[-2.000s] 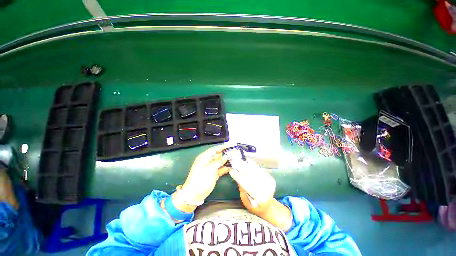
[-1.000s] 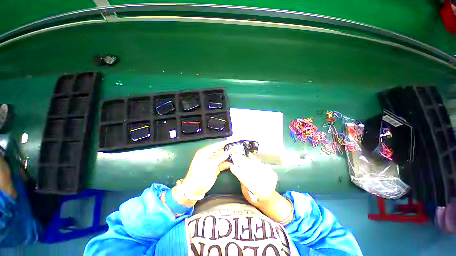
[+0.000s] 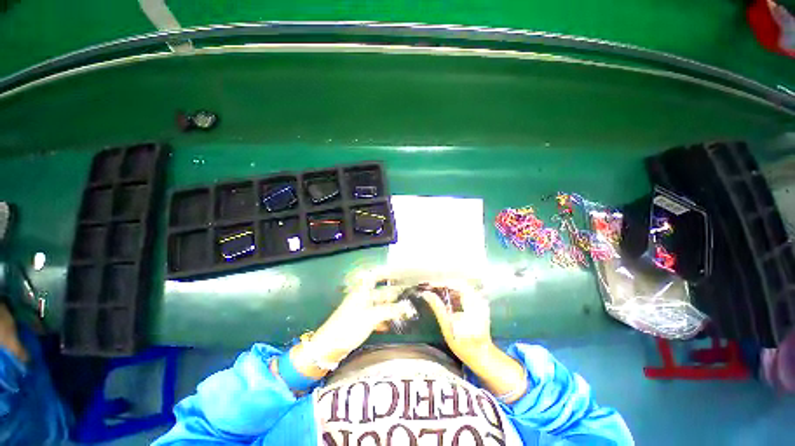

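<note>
My left hand (image 3: 353, 322) and my right hand (image 3: 468, 320) meet just below the white paper sheet (image 3: 436, 233). Both hold a small dark unit (image 3: 421, 297) between their fingers; the unit is blurred and partly covered by them. A reddish-brown part shows at its right side. I cannot tell whether a tool is in my right hand. To the left, a black pocketed tray (image 3: 192, 247) holds several black units, some with yellow, blue or red lines, and a small white piece (image 3: 294, 243) in one pocket.
A tangled coloured pile (image 3: 527, 231) lies right of the paper, beside a crumpled clear bag (image 3: 649, 305) and a black angular box (image 3: 695, 228). Black trays stand at far left (image 3: 112, 257) and far right (image 3: 757, 209). A small dark piece (image 3: 202, 119) lies beyond. Another person's sleeve (image 3: 26, 383) is at left.
My hands and the unit have moved down, closer to my body. My right hand has turned more upright, its fingers at the unit's right side. The small far piece has shifted slightly right.
</note>
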